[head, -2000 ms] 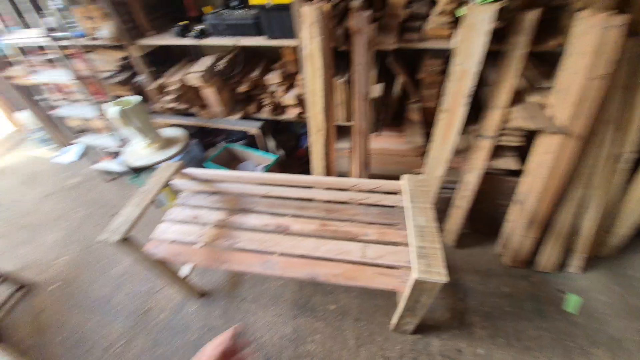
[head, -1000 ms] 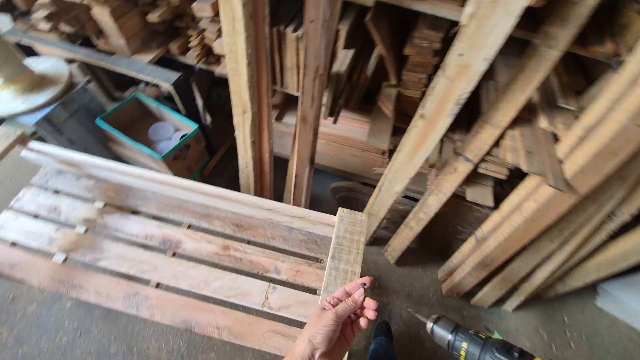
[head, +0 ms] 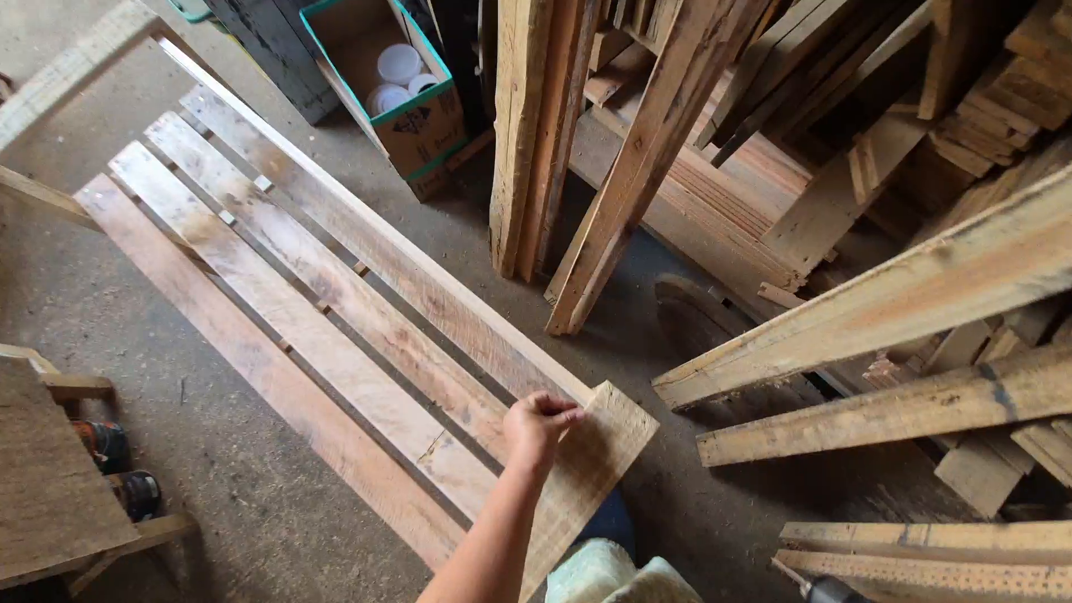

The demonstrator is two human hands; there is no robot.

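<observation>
My left hand (head: 540,423) reaches in from the bottom, thumb and fingers pinched together at the flat wooden armrest (head: 615,444) of a slatted bench. What lies between the fingertips is too small and hidden to make out now. The bench's wooden slats (head: 327,293) run from beside my hand up to the far left, with a second armrest (head: 79,67) at that end. The tip of a power drill (head: 825,589) shows at the bottom right edge. My right hand is out of view.
Timber planks (head: 615,167) stand upright behind the bench; more beams (head: 879,285) slant in from the right. Stacked boards (head: 720,201) lie behind them. A cardboard box (head: 419,138) with plastic tubs stands beyond the bench. A wooden stand (head: 59,477) is at lower left.
The view has moved in close over the bench end. My left hand, one second ago palm up with a small dark thing at its fingertips, is now turned over at the armrest.
</observation>
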